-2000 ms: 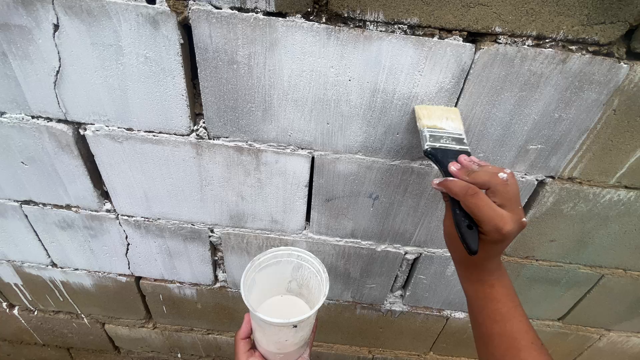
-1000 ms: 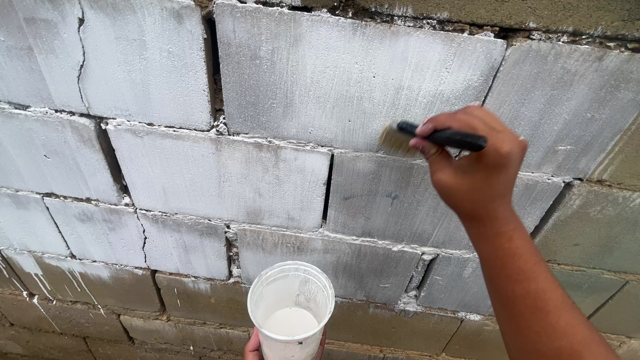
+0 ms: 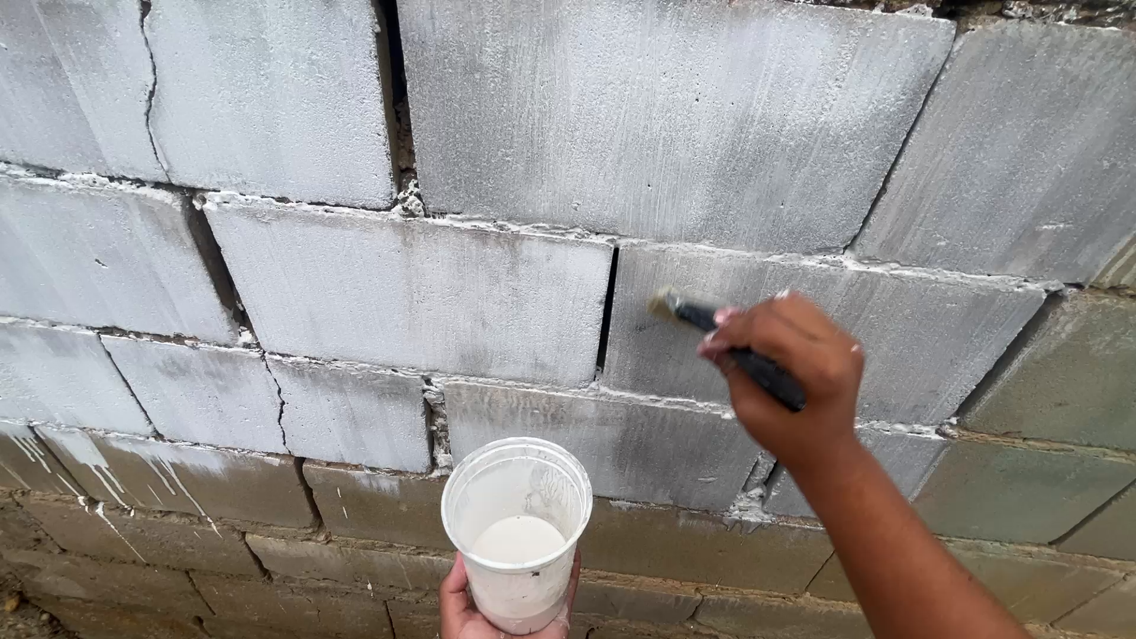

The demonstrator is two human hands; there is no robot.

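My right hand (image 3: 785, 364) is closed around the black handle of a paintbrush (image 3: 759, 373), with specks of white paint on the fingers. The pale bristles, slightly blurred, are at the left part of a grey, thinly coated concrete block (image 3: 852, 342), just right of a dark vertical gap. At the bottom centre, my left hand (image 3: 508, 612) holds a translucent plastic cup (image 3: 516, 541) from below and around its sides. White liquid paint (image 3: 517, 540) lies in the cup, and smears of it coat the inner wall.
The block wall fills the view. Whitened blocks (image 3: 417, 297) have open joints and cracks (image 3: 280, 399). Below run bare brown blocks (image 3: 710, 550), with white drips (image 3: 106, 479) at the left. Uncoated blocks (image 3: 1056, 368) are at the right, and soil (image 3: 27, 612) shows at the lower left corner.
My right hand has moved the brush down and left, from the lower edge of the large upper block onto the block below. My left hand still holds the cup.
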